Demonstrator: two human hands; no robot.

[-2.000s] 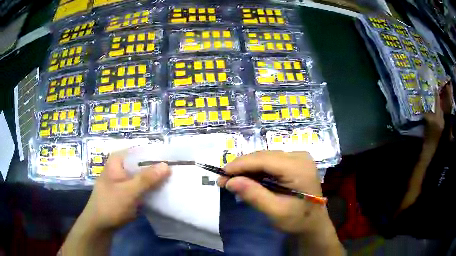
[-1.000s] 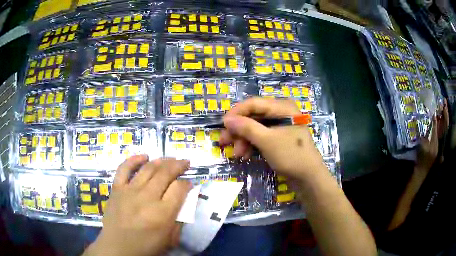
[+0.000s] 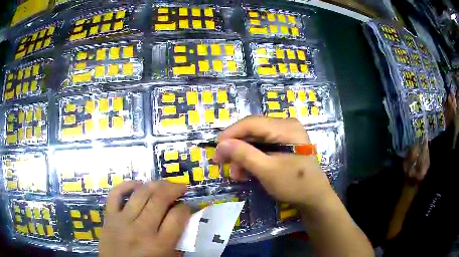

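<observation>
My right hand [image 3: 266, 155] holds dark tweezers [image 3: 274, 147] with an orange-red rear end over a circuit board [image 3: 188, 164] in the clear blister tray [image 3: 147, 120]. The tweezer tips are hidden or too blurred to tell. The board is dark with yellow squares. My left hand [image 3: 146, 213] rests on the tray's lower part, with a white release liner [image 3: 214, 233] held at or under its fingers. Two small dark adhesive pads [image 3: 218, 239] show on the liner. Strong glare covers boards at the left.
More boards fill the tray pockets around my hands. A plain yellow part [image 3: 31, 11] lies at the far left back. A second stack of trays [image 3: 410, 85] stands at the right on the dark green bench [image 3: 360, 120]. Another person's hand [image 3: 416, 161] is at that stack.
The white liner came down from under the tweezers to beneath my left hand, and my right hand moved over a board. Since then the view has shifted and the tray sits lower and further left.
</observation>
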